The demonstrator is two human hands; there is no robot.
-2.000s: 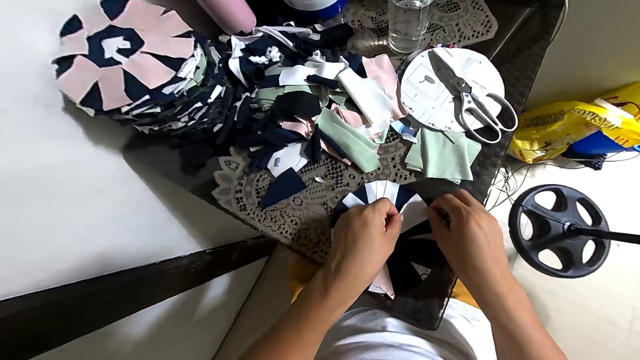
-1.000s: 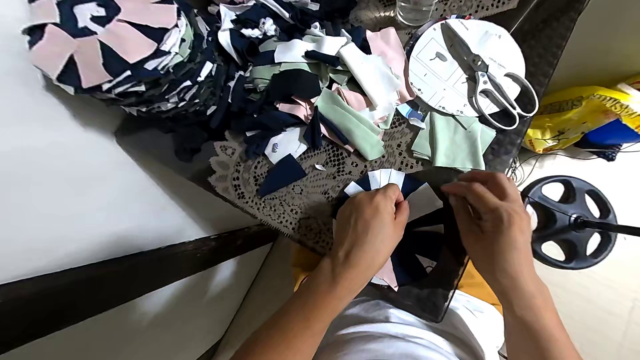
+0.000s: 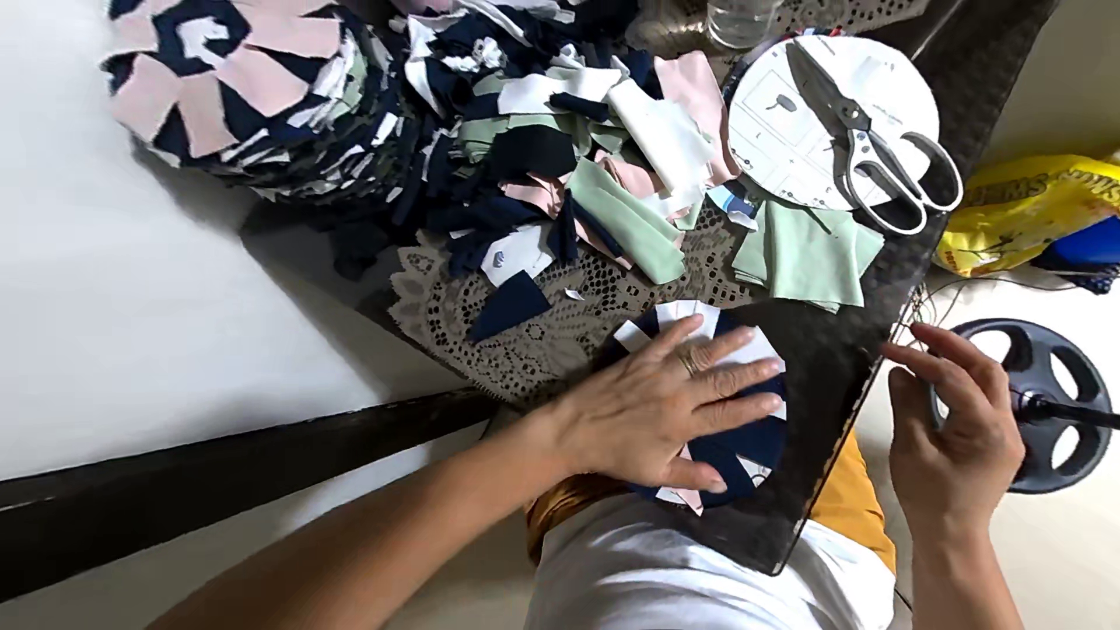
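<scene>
My left hand [image 3: 678, 402], with a ring on one finger, lies flat with spread fingers on a round patchwork of navy, white and pink fabric pieces [image 3: 761, 442] at the table's near corner. My right hand [image 3: 954, 420] is raised just beyond the table's right edge, its fingers bent and thumb apart; whether a needle or thread is between the fingertips is too small to tell. Beyond the patchwork lie folded light green fabric pieces [image 3: 814, 254]. White-handled pruning shears [image 3: 875, 157] rest on a round white printed sheet [image 3: 779, 131]. A navy scrap [image 3: 512, 306] lies on the lace cloth.
A heap of fabric scraps [image 3: 612, 175] covers the lace cloth [image 3: 542, 350]. At far left stands a tall stack of round patchwork pieces [image 3: 289, 96]. A clear glass [image 3: 742, 22] is at the back. Right of the table are a yellow bag [image 3: 1015, 210] and a black spoked wheel [image 3: 1067, 376].
My left hand has gone from pinching the patchwork's edge to lying flat on it. My right hand has moved away to the right, past the table edge.
</scene>
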